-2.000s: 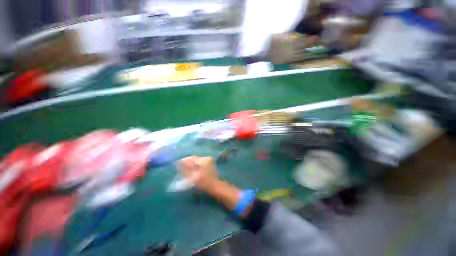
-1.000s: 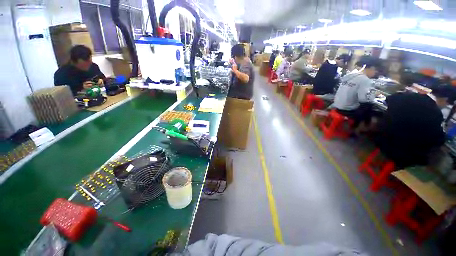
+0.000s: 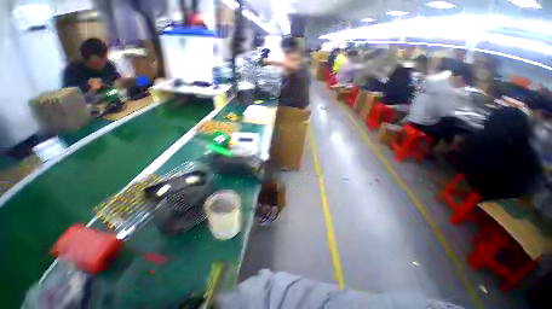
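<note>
Neither of my hands is in the picture; only a grey sleeve shows at the bottom edge. Nearest in front of me on the green bench, the black fume fan (image 3: 181, 199) stands beside the pale, empty-looking iron rest pot (image 3: 223, 215). A red bubble-wrap bag (image 3: 88, 247) lies at the left, blurred. A thin red stick (image 3: 155, 258) lies to its right. Rows of yellow-gold parts (image 3: 128, 202) lie behind the fan. Crinkled clear plastic (image 3: 57, 289) is at the lower left. A yellow-green item (image 3: 214, 282) is cut off near the bottom.
The green conveyor (image 3: 91, 175) runs along the left of the bench. A green reel (image 3: 219, 142) lies beyond the fan. A cardboard box (image 3: 289, 139) stands at the bench's right side. A person sits at the far left, one stands ahead, and several sit at right by red stools (image 3: 413, 145).
The view has shifted slightly from one second ago and is more blurred. Two seconds ago a hand with a blue wristband showed over the bench; it is now out of view.
</note>
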